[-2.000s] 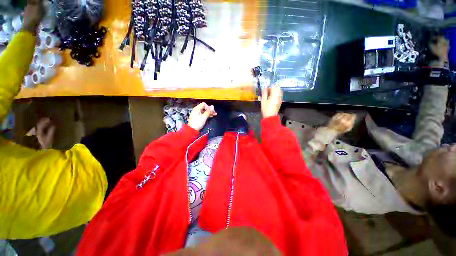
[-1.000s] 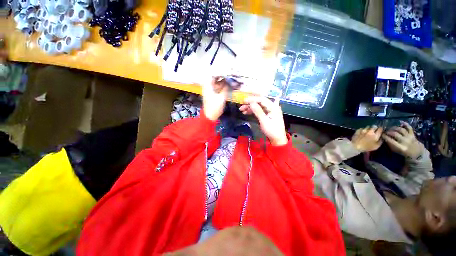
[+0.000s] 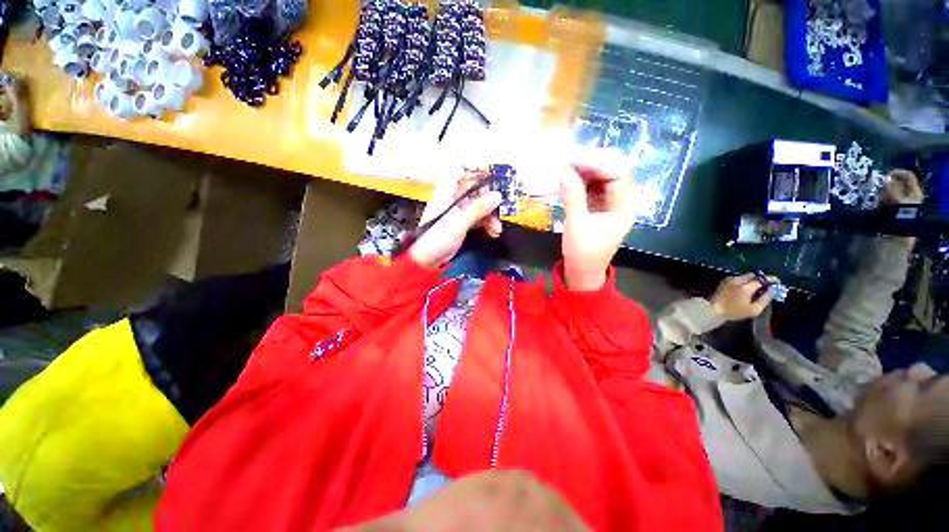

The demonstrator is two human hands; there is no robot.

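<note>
My left hand [image 3: 453, 218] holds a small black module with silver-white spots [image 3: 504, 187] at its fingertips, over the bench's near edge. A black cable tail [image 3: 442, 213] runs from the module back across the hand toward the lower left. My right hand [image 3: 596, 213] is raised to the right of the module, apart from it, with thumb and fingertips close together. Glare and blur hide whether anything fine is between them. Columns of modules [image 3: 416, 47] with black tails stand on a pale backing sheet [image 3: 526, 78] beyond my hands.
White housings [image 3: 140, 62] and black rings [image 3: 253, 71] lie at the far left. A clear tray [image 3: 666, 156] is right of the sheet. A black-and-white box [image 3: 801, 177] and blue bin [image 3: 841, 47] are further right. An open carton [image 3: 343, 234] is below the edge. Neighbours sit on both sides.
My left hand now shows the module and tail clearly. My right hand has moved right and up, away from my left. The neighbour's hands at right have moved apart.
</note>
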